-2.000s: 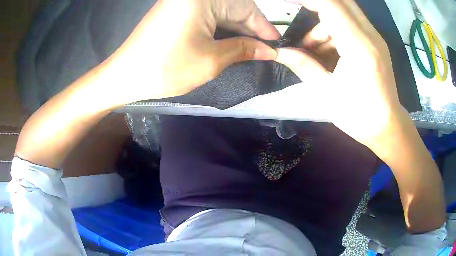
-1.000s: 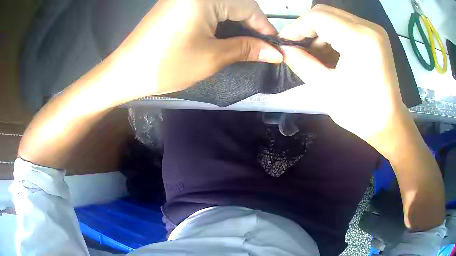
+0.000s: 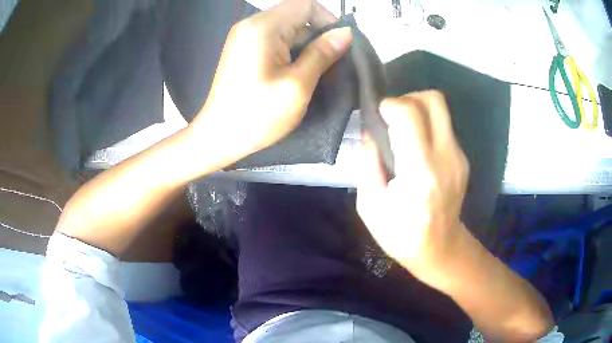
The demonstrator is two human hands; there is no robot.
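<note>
Dark woven fabric (image 3: 325, 124) hangs from my hands over the front part of the white table, with a pointed corner near the table edge. My left hand (image 3: 275, 74) pinches its upper edge between thumb and fingers, close to the small needle area at the top. My right hand (image 3: 409, 174) is lower, near the table's front edge, and grips the near end of a narrow folded strip of the fabric that runs down from my left fingertips. The right fingertips are overexposed and partly blurred.
Green-and-yellow-handled scissors (image 3: 570, 87) lie at the right on the white table (image 3: 537, 151). A small dark disc (image 3: 436, 21) lies on the machine bed. More dark fabric (image 3: 114, 74) spreads at the left. Blue plastic (image 3: 543, 248) shows below the table at the right.
My right hand has moved down and away from my left, drawing the folded strip out between them. My left hand still pinches the fabric. The view has shifted, showing more of the machine bed.
</note>
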